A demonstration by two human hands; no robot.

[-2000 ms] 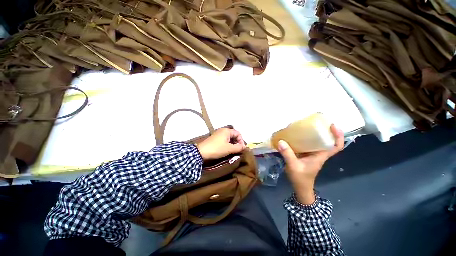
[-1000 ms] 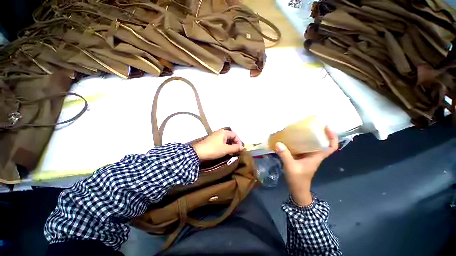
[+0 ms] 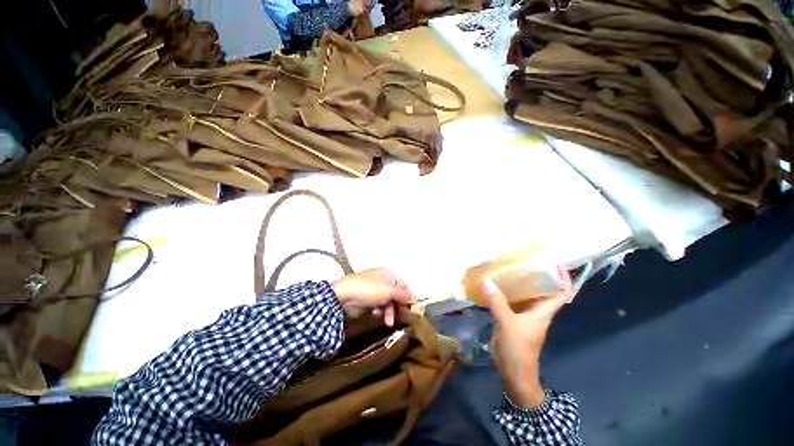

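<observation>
A brown handbag [image 3: 348, 383] lies at the near table edge, its mouth open with a zipper [image 3: 341, 359] along it and handles [image 3: 302, 199] standing onto the white sheet. My left hand [image 3: 376, 294] pinches the bag's right corner at a small pale zipper end [image 3: 417, 307]. My right hand [image 3: 525, 327] holds a translucent amber glue bottle [image 3: 515, 279] on its side, its nozzle pointing left toward that corner. Whether the nozzle tip touches the zipper end I cannot tell.
Laid-out brown bags [image 3: 235, 131] overlap across the far left of the white-sheeted table [image 3: 487, 202]. Stacked bags [image 3: 644, 87] pile at the right. A clear plastic item [image 3: 473, 338] hangs at the table edge. Another person's sleeve [image 3: 318, 21] shows at the top.
The view has tilted up, so the table, bag and hands appear lower and another person's sleeve shows. The bottle stays beside the bag corner, and my left hand keeps its pinch.
</observation>
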